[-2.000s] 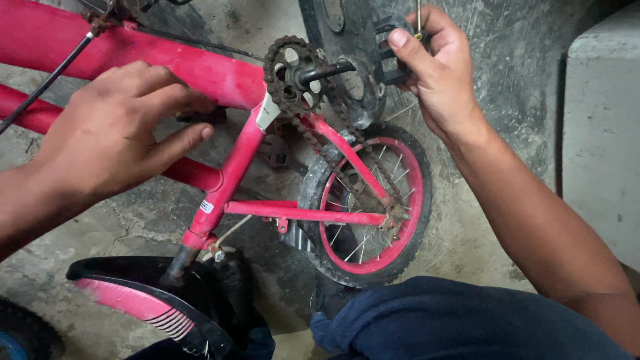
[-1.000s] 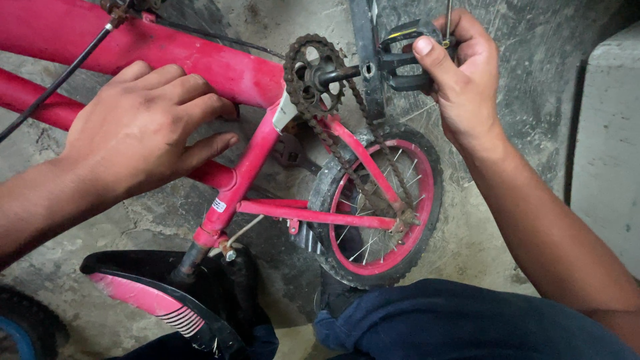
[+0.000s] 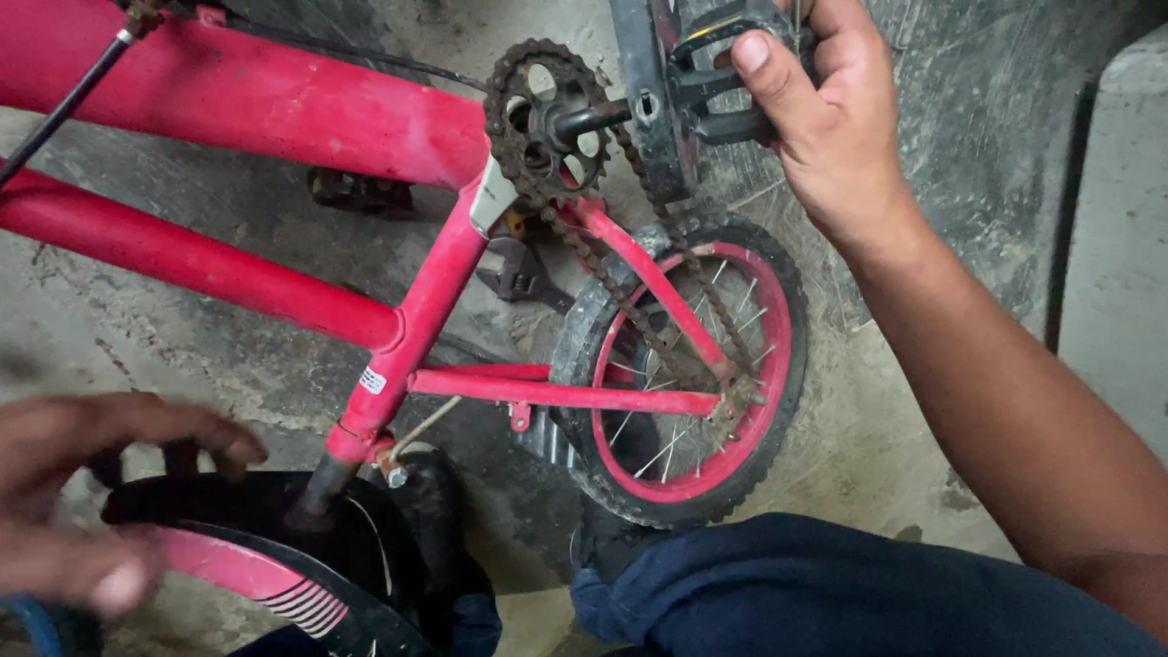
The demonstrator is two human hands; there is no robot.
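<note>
A pink bicycle frame point(image 3: 265, 105) lies across the view. My right hand point(image 3: 821, 100) grips a black pedal point(image 3: 725, 82), whose axle end is by the dark crank arm point(image 3: 662, 119). Beside it the chainring point(image 3: 538, 119) carries a rusty chain point(image 3: 593, 260), which runs down to the rear wheel point(image 3: 785, 365). A thin metal shaft sticks up by my right fingers; its other end is hidden. My left hand point(image 3: 100, 493), blurred and with fingers apart, hovers over the black and pink saddle point(image 3: 228, 566), holding nothing that I can see.
An adjustable wrench point(image 3: 522, 274) lies on the concrete floor behind the frame. The other pedal point(image 3: 360, 193) shows below the thick tube. A grey block point(image 3: 1118, 228) stands at the right. My knee in dark blue cloth point(image 3: 821, 584) is close to the rear wheel.
My left hand has left the frame tubes and moved down and left to the saddle. My right hand has stayed on the pedal. The crank arm has turned somewhat since the earliest frame.
</note>
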